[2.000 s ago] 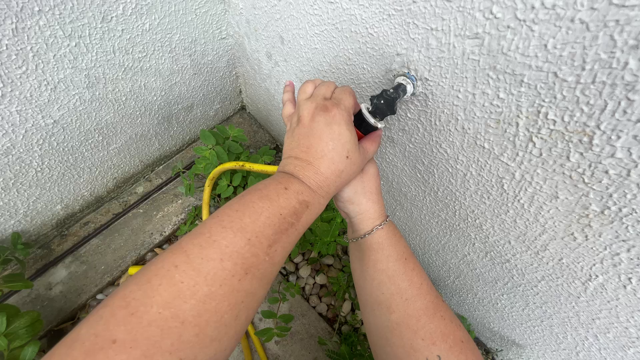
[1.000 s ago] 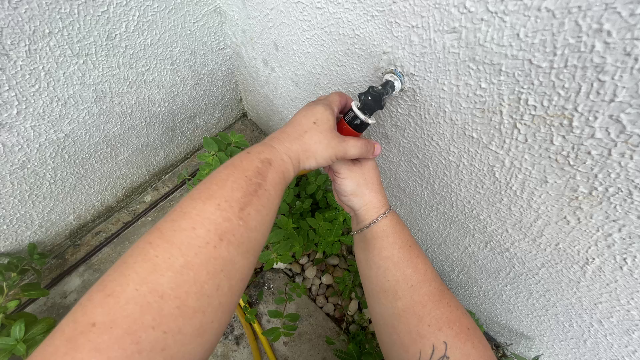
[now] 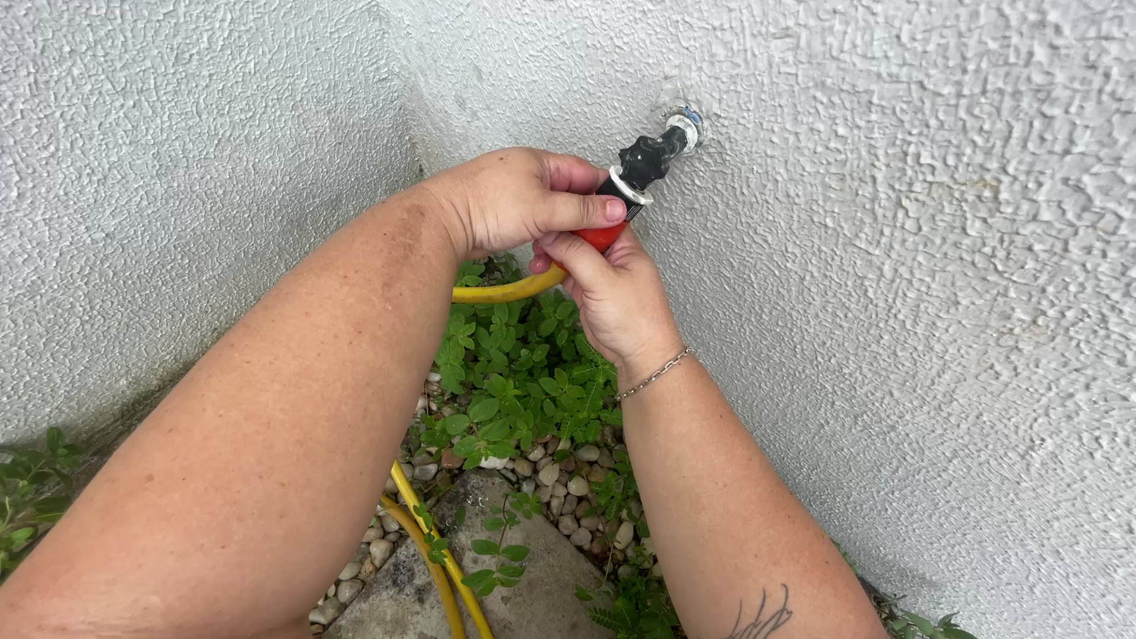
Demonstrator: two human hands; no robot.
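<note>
A black plastic garden tap (image 3: 645,161) sticks out of the textured wall at upper centre. Below its knob are a white ring (image 3: 630,187) and a black ribbed hose connector (image 3: 633,210) with an orange-red part (image 3: 601,236). My left hand (image 3: 532,200) grips the connector just under the white ring, thumb on top. Beneath it, my right hand (image 3: 612,293) pinches the orange-red part, where the yellow hose (image 3: 510,291) comes out. The hose passes behind my left forearm. A chain bracelet (image 3: 654,374) circles my right wrist.
White textured walls (image 3: 887,266) meet in a corner behind my hands. Green leafy plants (image 3: 506,382) grow under the tap among pebbles (image 3: 568,497). Two lengths of yellow hose (image 3: 444,568) cross a stone slab (image 3: 532,568) at the bottom. More leaves (image 3: 31,497) are at the far left.
My left hand has shifted from covering the connector, and more of the orange-red part shows. My right hand, mostly hidden behind the left before, now shows with its thumb on that part.
</note>
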